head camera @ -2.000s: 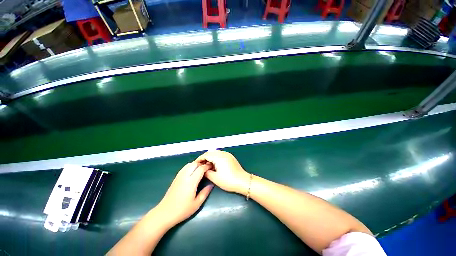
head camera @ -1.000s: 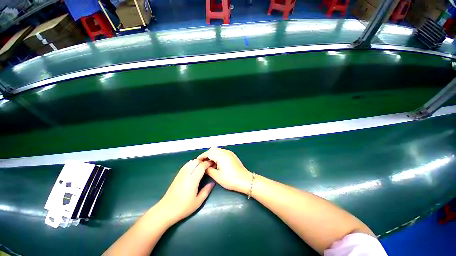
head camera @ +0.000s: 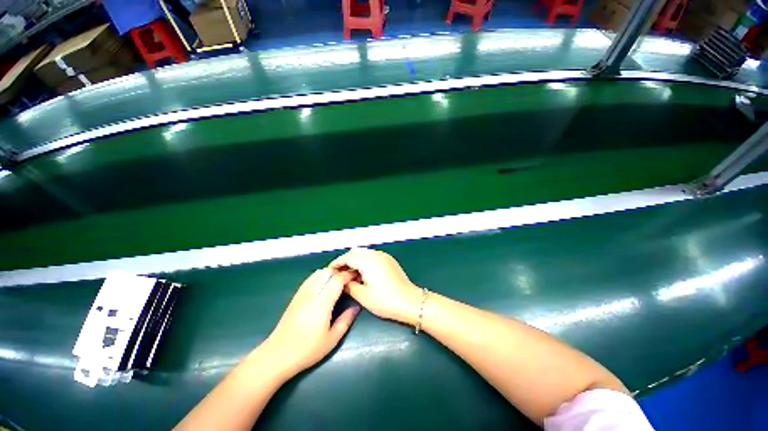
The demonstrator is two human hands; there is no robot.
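Note:
My left hand (head camera: 318, 316) and my right hand (head camera: 379, 284) rest together on the green work ledge (head camera: 472, 370), near the metal edge rail (head camera: 286, 248). Their fingers are curled together and touch; no box shows in them. The space between the fingertips is partly hidden. A leaning stack of hang-tab retail boxes (head camera: 109, 324) lies on the ledge to the left, apart from my hands, with a white printed face up and black-and-white striped edges.
Beyond the rail runs the green conveyor belt (head camera: 337, 206) with a small dark mark and a pale object (head camera: 745, 105) at its far right. Metal posts (head camera: 731, 164) stand at right. Another box stack (head camera: 720, 52) lies on the far ledge. Red stools (head camera: 364, 18) and cartons (head camera: 80, 63) are behind.
The small dark mark on the belt has moved left, and a pale object now shows at the belt's far right. My hands and the near stack have stayed in place; the view shifts slightly.

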